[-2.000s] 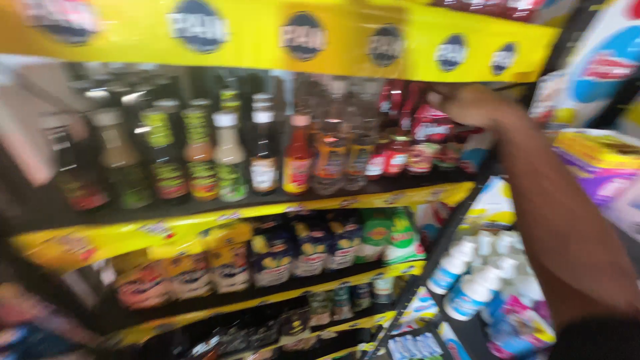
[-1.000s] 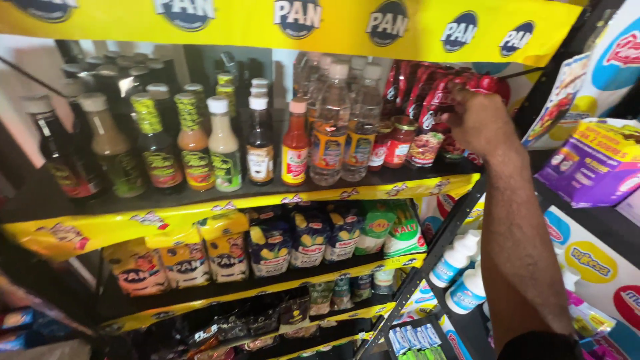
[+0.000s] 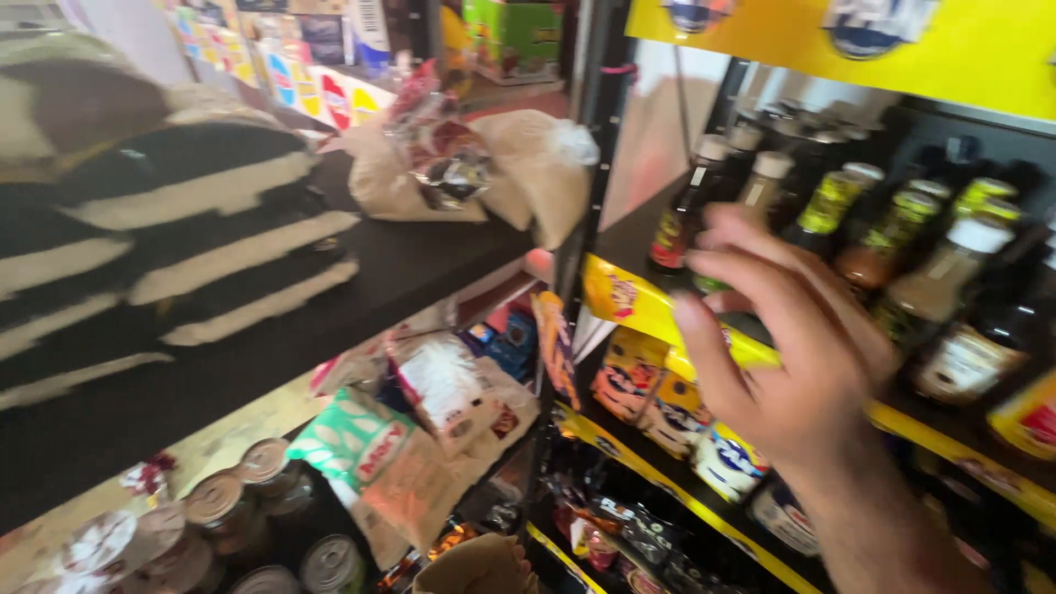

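Observation:
My right hand (image 3: 792, 330) is raised before the sauce shelf at the right, fingers apart and slightly curled, with nothing held. Its fingertips overlap the nearest bottles in the view; whether they touch is unclear. A dark sauce bottle with a red label (image 3: 670, 235) stands just left of the fingers. Behind and right of the hand are bottles with green neck wraps (image 3: 825, 202) and a white-capped sauce bottle (image 3: 949, 272). PAN flour bags (image 3: 631, 375) sit on the shelf below. My left hand is not in view.
A black shelf (image 3: 396, 256) at the left bears stacked dark packages (image 3: 190, 223) and clear bags of tan grain or powder (image 3: 536, 173). Beneath are a green-and-white Mary bag (image 3: 363, 437) and metal cans (image 3: 219, 503). A black upright post (image 3: 601, 140) divides the shelving units.
The view has swung left, bringing in the left shelf. My right hand, earlier at the red packets beside the jars, is now before the sauce bottles at that shelf's left end.

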